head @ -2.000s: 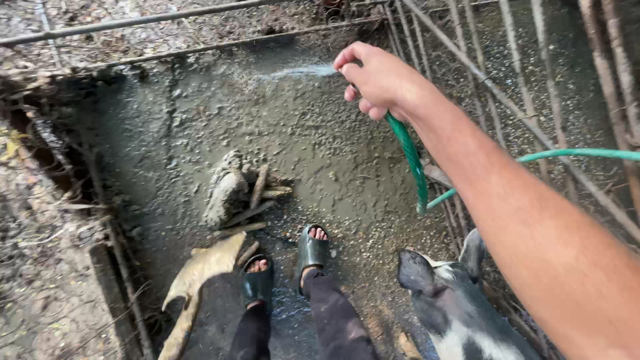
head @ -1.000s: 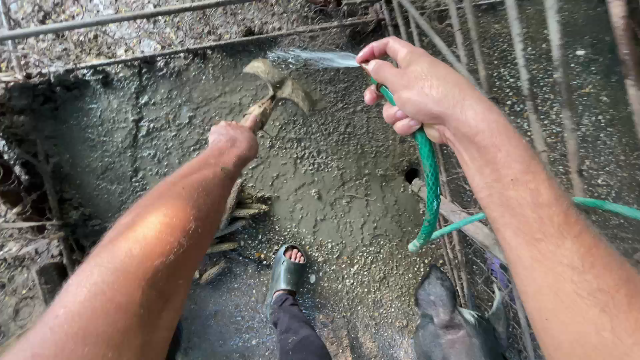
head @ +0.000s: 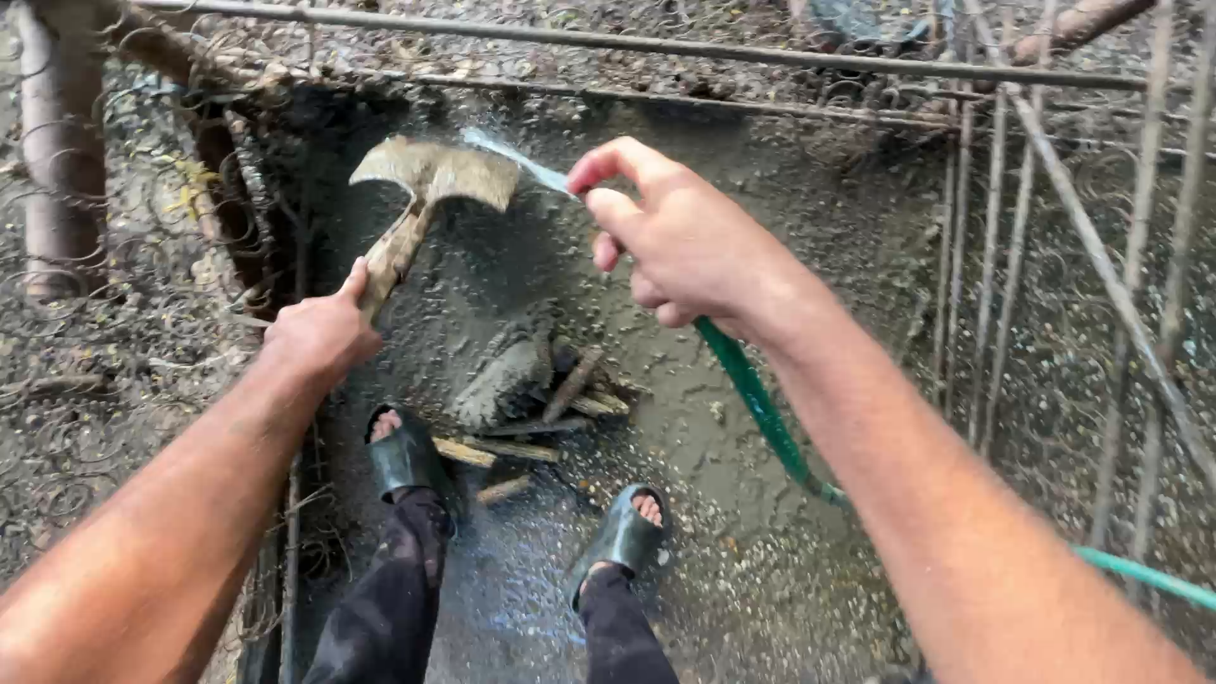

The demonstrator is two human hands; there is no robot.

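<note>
My left hand (head: 323,328) grips the handle of a broad, muddy scraper-like tool (head: 437,176), whose curved head points away from me over the wet floor. To its right, my right hand (head: 665,233) is closed on a green hose (head: 760,408), its end hidden by the fingers. A jet of water (head: 513,160) leaves the hose end and runs left toward the tool's head. Below the hands, a grey lump (head: 508,380) and several wood pieces (head: 575,385) lie on the muddy floor.
My feet in dark slide sandals (head: 622,537) stand on the wet, gritty floor (head: 760,579). Metal bars (head: 997,266) rise at the right. A long rail (head: 608,40) crosses the far side. Wire coils and a thick post (head: 65,161) stand at the left.
Two seconds ago the tool lay on the floor near my feet; my left hand has since taken hold of it. The animal seen at the lower right earlier is out of view. The view has shifted.
</note>
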